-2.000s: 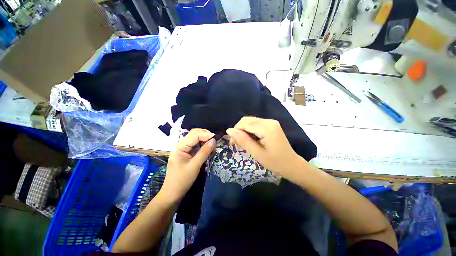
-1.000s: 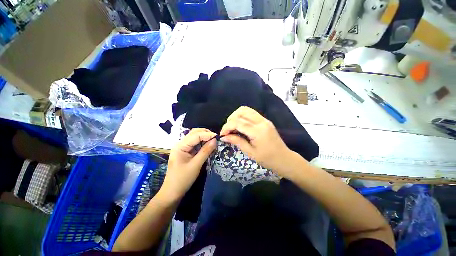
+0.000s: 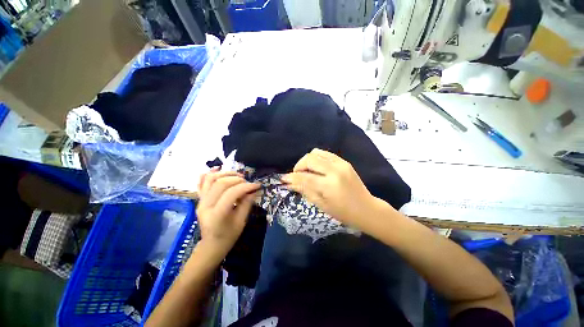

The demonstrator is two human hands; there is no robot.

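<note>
A black garment piece (image 3: 301, 124) lies bunched on the white table, left of the needle area, and hangs over the front edge. Its white lace trim with black floral pattern (image 3: 301, 217) shows below my hands. My left hand (image 3: 221, 201) holds the lace edge between bent fingers at the table's front edge. My right hand (image 3: 330, 185) pinches the cloth and lace edge just right of it. The fingertips are close together, and what lies between them is partly hidden.
The sewing machine head (image 3: 416, 45) stands at right, with a small brown block (image 3: 388, 122) beside the foot. Tweezers (image 3: 443, 112), blue-handled snips (image 3: 496, 137) and an orange piece (image 3: 538, 91) lie right. Blue crates (image 3: 115, 268) stand left and below; a cardboard flap (image 3: 70, 57) is behind.
My left hand has shifted left, its fingers now spread along the lace edge. My right hand has moved slightly down. More patterned lace shows between the hands.
</note>
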